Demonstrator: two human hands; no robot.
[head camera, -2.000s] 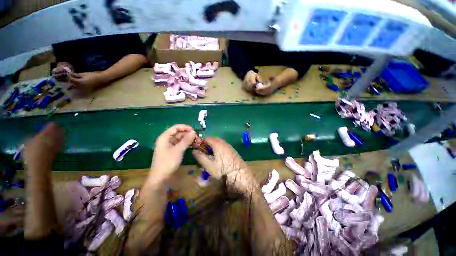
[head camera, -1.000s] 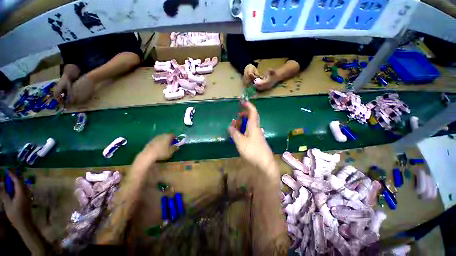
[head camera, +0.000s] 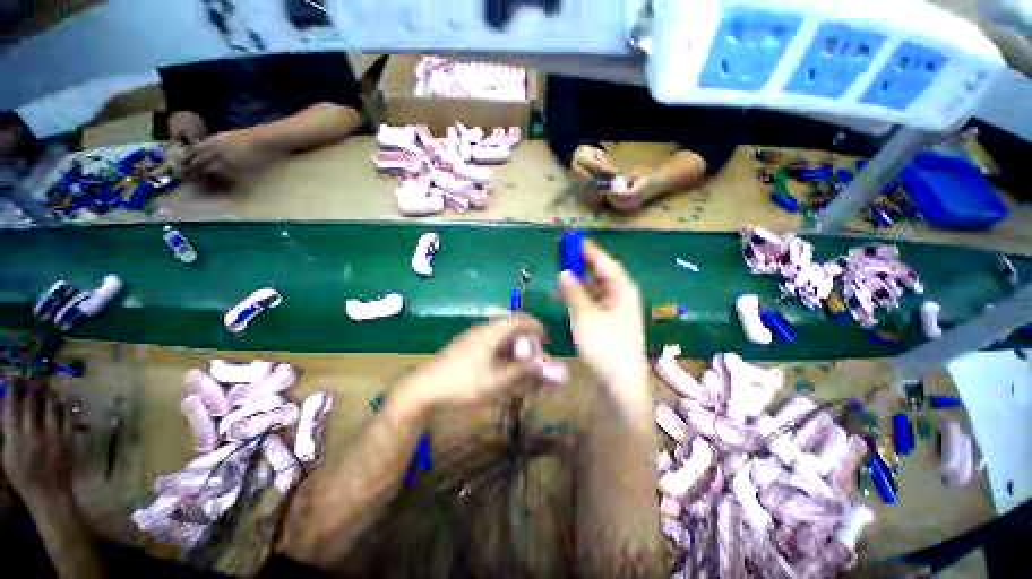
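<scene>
My right hand (head camera: 608, 311) is over the near edge of the green conveyor belt (head camera: 340, 260) and holds a blue battery cell (head camera: 574, 256) upright at its fingertips. My left hand (head camera: 492, 360) is beside it, lower and blurred, with its fingers bent; whether it holds anything cannot be told. Another blue cell with leads (head camera: 516, 301) shows just above my left hand. A blue cell (head camera: 420, 458) lies on the bench, partly behind my left forearm. Pink housing shells are heaped at right (head camera: 747, 452) and at left (head camera: 243, 418).
Part-assembled units (head camera: 251, 308) and a pink shell (head camera: 375, 307) lie on the belt. Small pink parts (head camera: 877, 283) are heaped at its right. Two people work opposite; another person's hand (head camera: 40, 441) is at left. A power strip (head camera: 826, 62) hangs overhead.
My left hand has moved right, close to my right hand. A pink shell now lies on the belt where my left hand was. My right hand has shifted slightly right, still with a blue cell.
</scene>
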